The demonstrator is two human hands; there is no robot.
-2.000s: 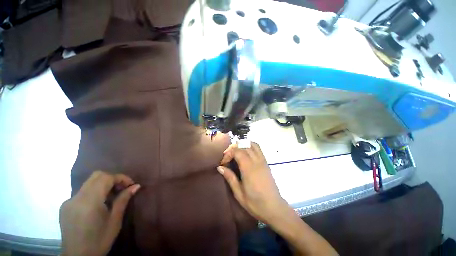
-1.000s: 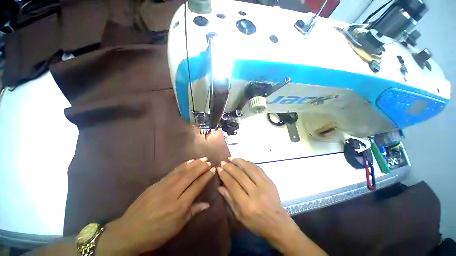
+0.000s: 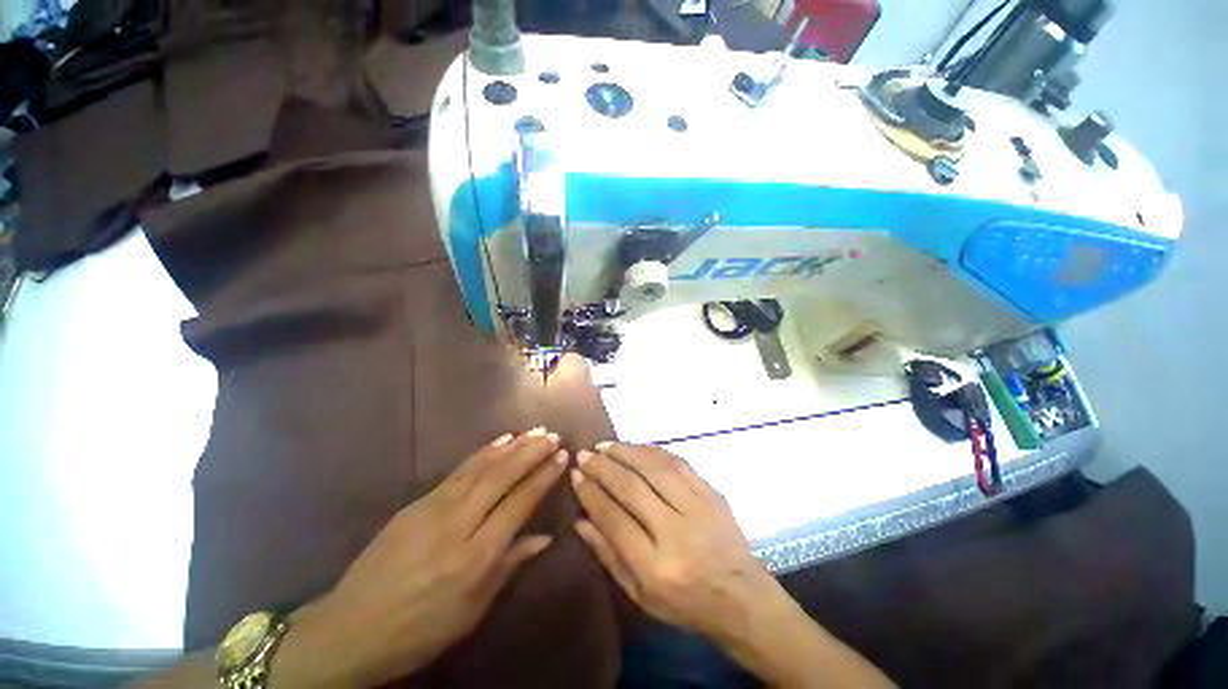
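Note:
The dark brown garment panel [image 3: 310, 404] lies on the white table and runs under the sewing machine head [image 3: 754, 175]. Its right part is under the presser foot [image 3: 544, 361] in the lit spot. My left hand [image 3: 445, 552] lies flat on the panel, fingers together, just in front of the foot. My right hand [image 3: 667, 532] lies beside it at the panel's right edge, fingertips near those of the left. Both hands press down on the cloth. What is under the palms is hidden.
Brown cut pieces [image 3: 94, 148] are heaped at the back left. A black-handled tool [image 3: 747, 323] lies on the machine bed. A red-handled tool [image 3: 983, 451], a black disc [image 3: 943, 397] and an accessory tray [image 3: 1044, 390] are at the right. Brown cloth [image 3: 997, 579] hangs at the front right.
My left hand has moved right from the panel's left part to beside my right hand. Both hands now lie flat before the foot. The camera view has shifted slightly.

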